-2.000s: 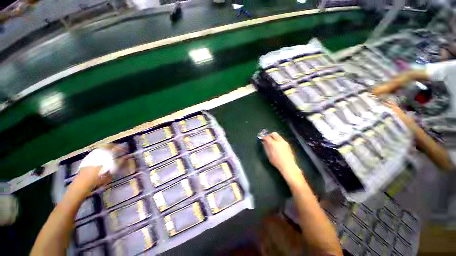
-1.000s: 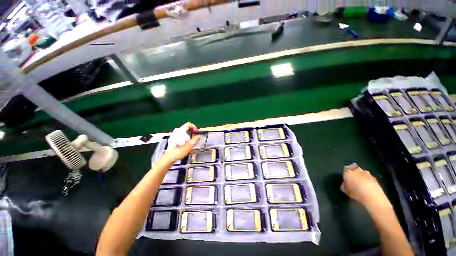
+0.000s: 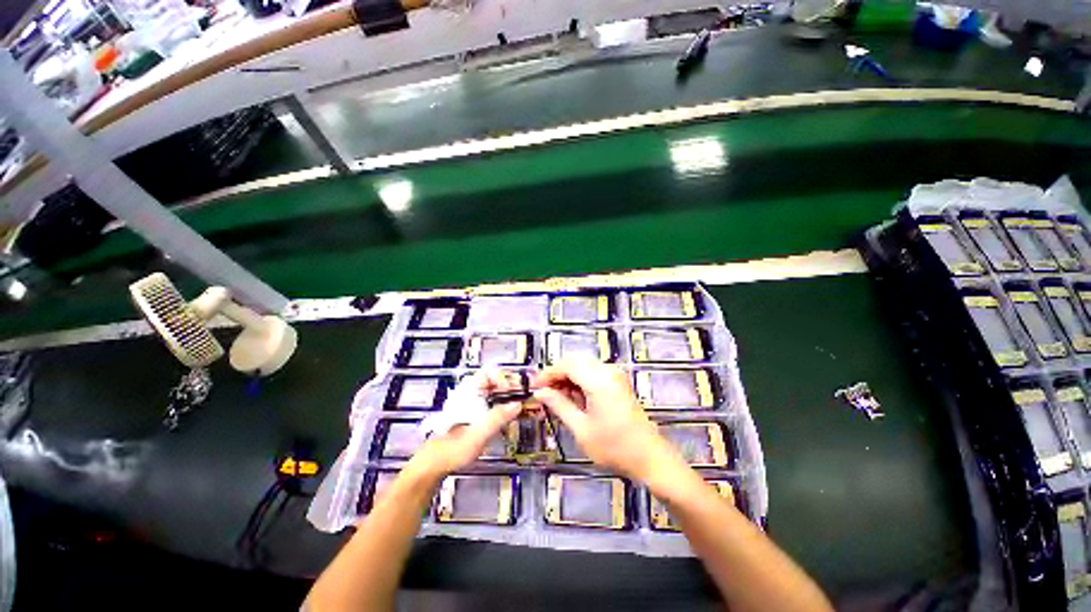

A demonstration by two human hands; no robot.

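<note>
A translucent blister tray point(image 3: 750, 478) lies on the dark green bench, filled with flat phone housings, some plain black, some with yellow end strips. One pocket in its back row holds no housing. My left hand point(image 3: 469, 418), with white material around its fingers, holds a phone housing point(image 3: 535, 438) tilted above the middle of the tray. My right hand point(image 3: 598, 412) is at the housing's upper end, thumb and fingertips pinched together there. Whether a small part is between those fingertips cannot be made out. A small pile of silver metal parts point(image 3: 859, 401) lies right of the tray.
Thick stacked trays of housings point(image 3: 1011, 305) stand at the right. A cream desk fan point(image 3: 180, 320) stands at the left, near a black and yellow plug point(image 3: 297, 466) with cable. A green conveyor belt point(image 3: 538, 197) runs behind the bench. A grey post slants at upper left.
My left hand has lifted a housing from the back row and brought it nearer, over the tray's middle. My right hand has moved left from the small metal parts to meet it.
</note>
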